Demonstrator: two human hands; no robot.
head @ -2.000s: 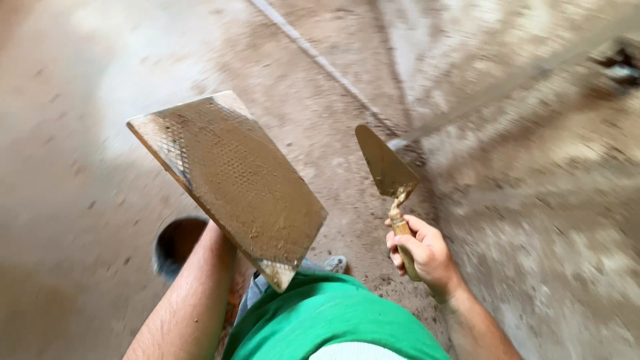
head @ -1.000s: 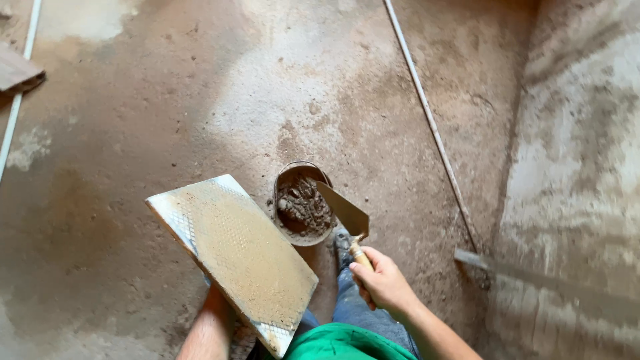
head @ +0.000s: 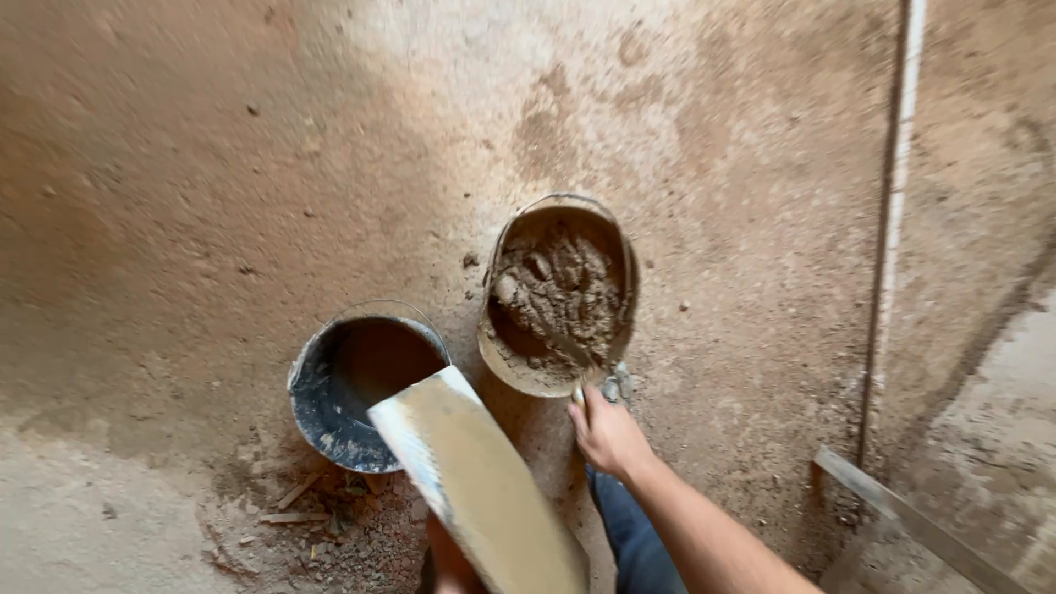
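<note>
My right hand (head: 609,433) is closed on the handle of a trowel (head: 569,345), whose blade is sunk in brown mortar (head: 565,280). That mortar lies in an oval bucket (head: 528,381) with a wire handle, standing on the floor. At the bottom of the view, a flat mortar board (head: 495,487) with a thin tan coat and whitish edges covers most of my left hand (head: 450,561), which is under it. One corner of the board overlaps the rim of a dark round bucket (head: 318,421) holding brown liquid.
A long thin straight bar (head: 893,214) lies on the floor at the right. Near its lower end is a flat metal straightedge (head: 916,520), beside the wall's foot. Rubble and wood bits (head: 346,511) lie below the dark bucket. My trousered leg (head: 631,536) is beneath my right arm.
The trowel, held above the oval bucket's edge one second ago, is now down in the mortar. The view has shifted, showing the dark bucket beside it.
</note>
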